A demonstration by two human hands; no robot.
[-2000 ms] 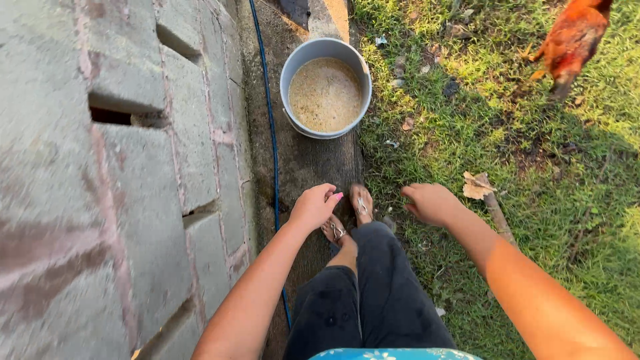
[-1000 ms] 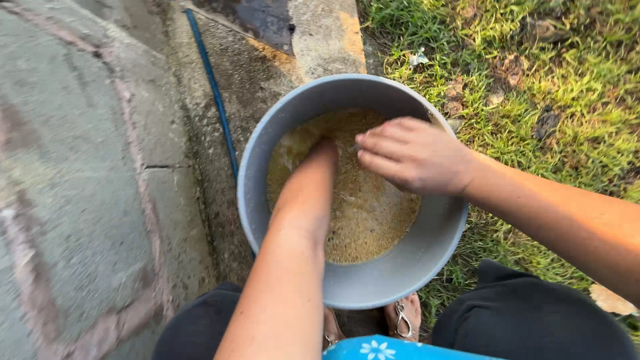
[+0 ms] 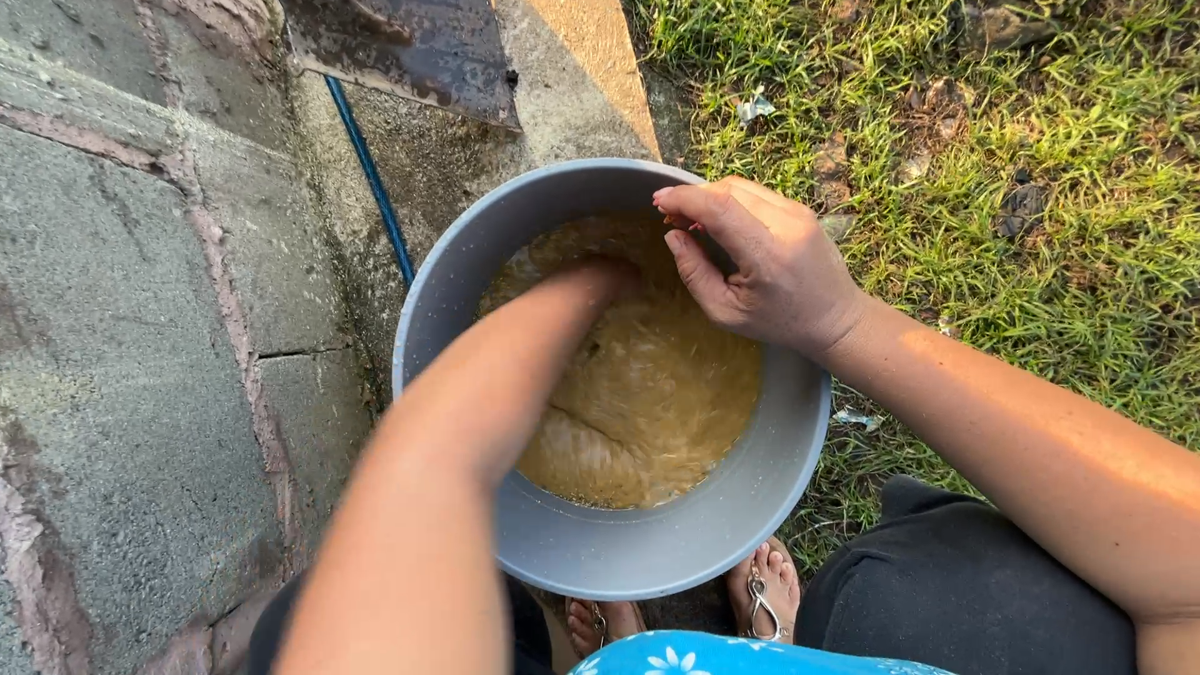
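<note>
Cloudy tan liquid [image 3: 647, 403] with fine grainy bits fills the lower part of a grey plastic bucket [image 3: 600, 553] standing between my feet. My left hand [image 3: 609, 277] is sunk in it past the wrist, so its fingers are hidden; the forearm is blurred and the surface swirls around it. Over the right side of the rim is my right hand [image 3: 759, 253], its fingers loosely curled, thumb and fingertips apart, above the liquid. Small bits cling to its fingertips, and I see no object held in it.
A concrete block wall [image 3: 141, 375] rises at the left. Beside it a blue hose [image 3: 375, 187] runs along the concrete strip, under a dark, dirty flat sheet [image 3: 412, 56]. Grass [image 3: 1050, 281] with scraps and stones lies at the right. My sandalled feet [image 3: 769, 591] are close behind the bucket.
My hands have gone from hanging apart near my knees to the bucket, the left one into the liquid. The view has come much closer. Since one second ago, the liquid has become visibly swirled.
</note>
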